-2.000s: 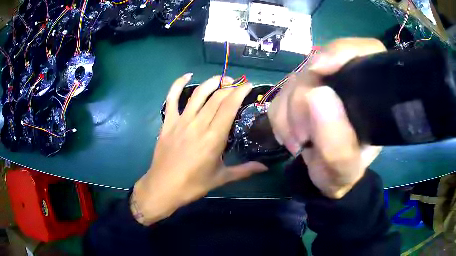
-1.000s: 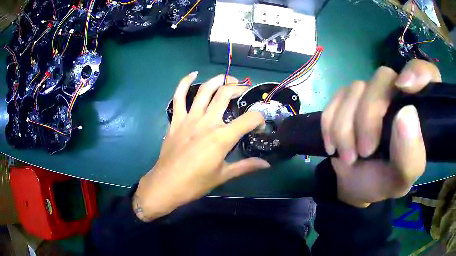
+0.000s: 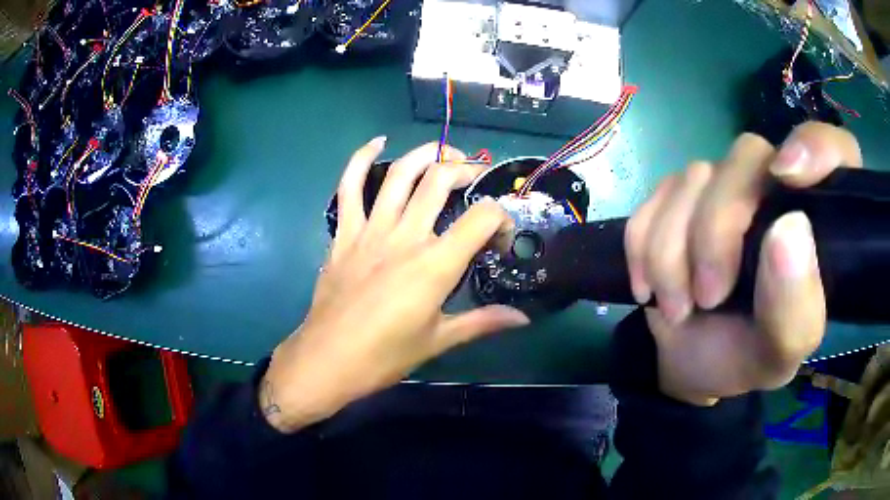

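Observation:
A round black motor housing (image 3: pixel 503 186) lies on the green mat in front of me, with a silvery circuit board (image 3: pixel 525 244) inside and a wire harness (image 3: pixel 586 137) rising to a red plug. My right hand (image 3: pixel 732 244) grips a thick black electric screwdriver (image 3: pixel 595 259), held nearly level; its front end is over the right side of the housing and its bit is hidden. My left hand (image 3: pixel 390 273) lies spread over a second dark housing (image 3: pixel 348 207), which it mostly covers, with its index finger on the board's left side. I cannot tell whether it grips anything.
A white-grey screw feeder (image 3: pixel 517 68) stands behind the housings. Rows of dark housings with wires (image 3: pixel 93 156) fill the left and back left. Another dark part with wires (image 3: pixel 792 88) is at the back right. A red stool (image 3: pixel 102 391) is on the floor at left.
My right hand has brought the screwdriver down from an angled, blurred position near the feeder to level over the housing. My left index finger has bent onto the board.

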